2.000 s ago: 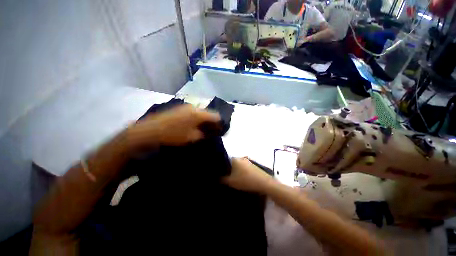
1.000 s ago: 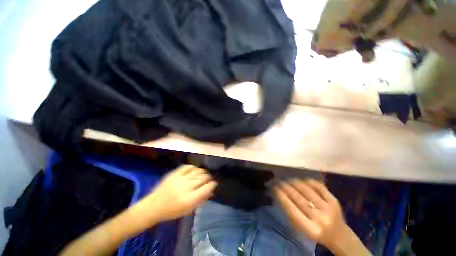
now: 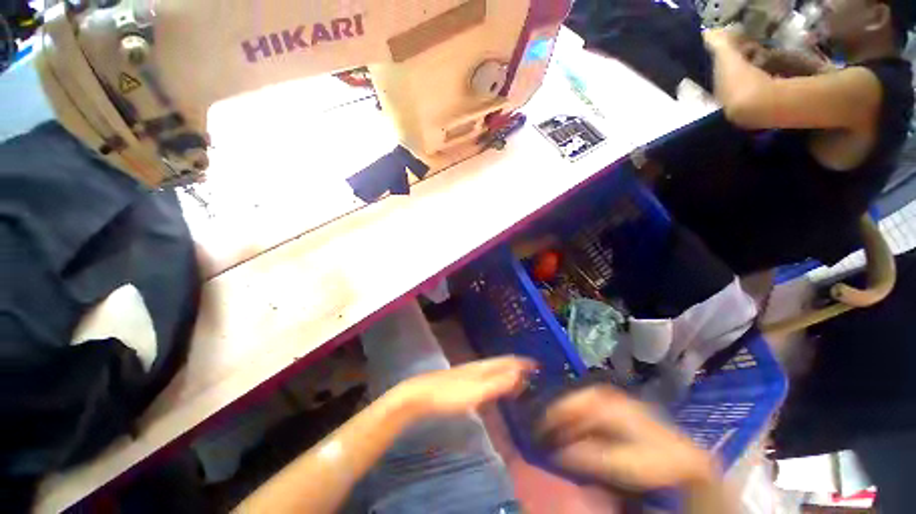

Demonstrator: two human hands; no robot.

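Note:
My left hand (image 3: pixel 467 387) is over my lap below the table edge, fingers stretched toward the right, with nothing seen in it. My right hand (image 3: pixel 618 437) is beside it over the near side of the blue basket (image 3: pixel 738 397). It is blurred; a dark patch shows at its fingers, and I cannot tell if it holds cloth. The black garment (image 3: pixel 60 231) lies heaped on the table at the left, hanging toward the front edge. Small dark cut pieces (image 3: pixel 387 174) lie on the machine bed under the arm.
The cream HIKARI machine head (image 3: pixel 301 40) spans the top left. A small grey tray (image 3: pixel 570 136) sits near the table's right end. The basket holds an orange item, clear plastic, and black and white cloth. A person (image 3: pixel 814 131) sits at the right.
The view has turned right, bringing in the basket and the other person. My hands have moved from the dark cloth on my lap to the basket's near side. The garment stays on the table.

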